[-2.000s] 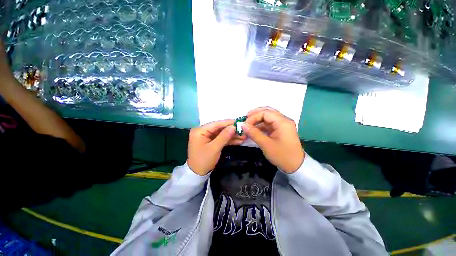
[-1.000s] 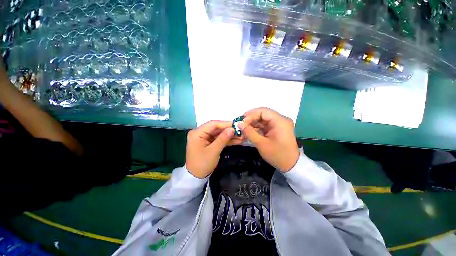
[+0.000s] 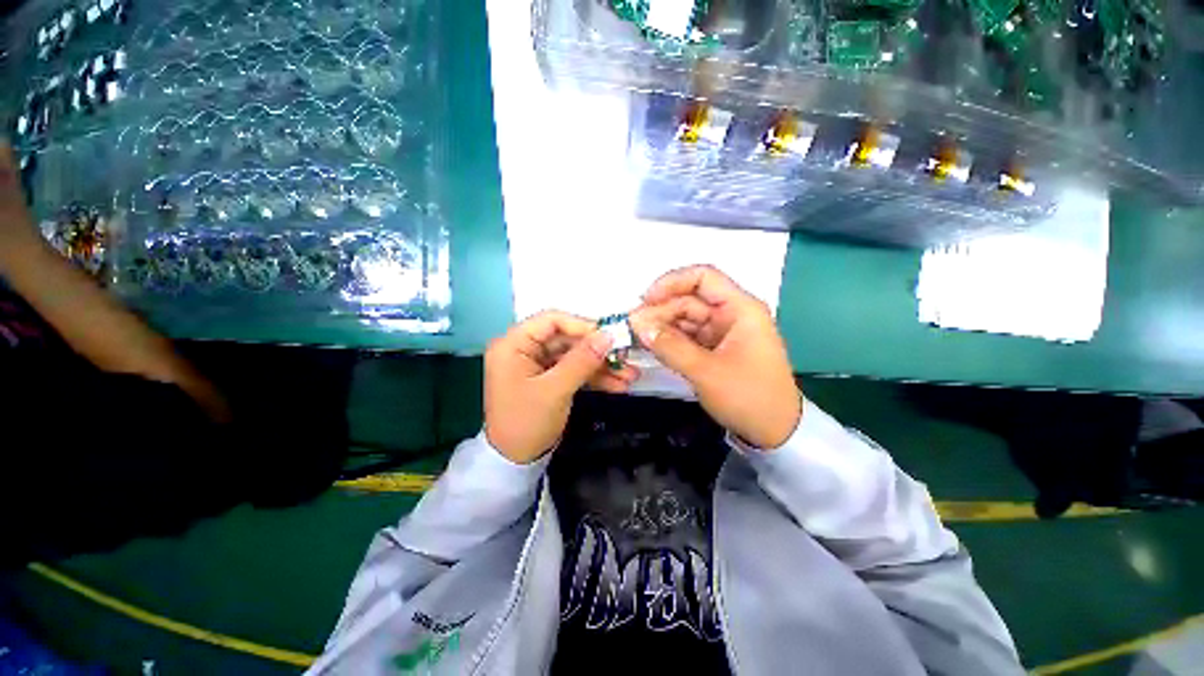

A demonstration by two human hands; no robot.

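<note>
A tiny green circuit board with a white face (image 3: 619, 336) is held over the near edge of the white paper. My left hand (image 3: 539, 383) pinches it between thumb and fingertips. My right hand (image 3: 724, 350) is at the board's right side, its thumb and index fingertips close together at the edge. Whether the right fingertips grip the board or a tiny part is too small to tell. The fingers partly hide the board.
A clear compartment tray stack (image 3: 792, 185) with green boards stands ahead, gold-and-white parts along its near side. White paper (image 3: 568, 251) lies under it, a smaller paper stack (image 3: 1017, 284) to the right. A round-pocket tray (image 3: 264, 172) and a neighbour's arm (image 3: 99, 317) are at left.
The board's white face now shows more openly, and my right fingertips have shifted from over it to its right edge. The tray and papers sit slightly further left in view.
</note>
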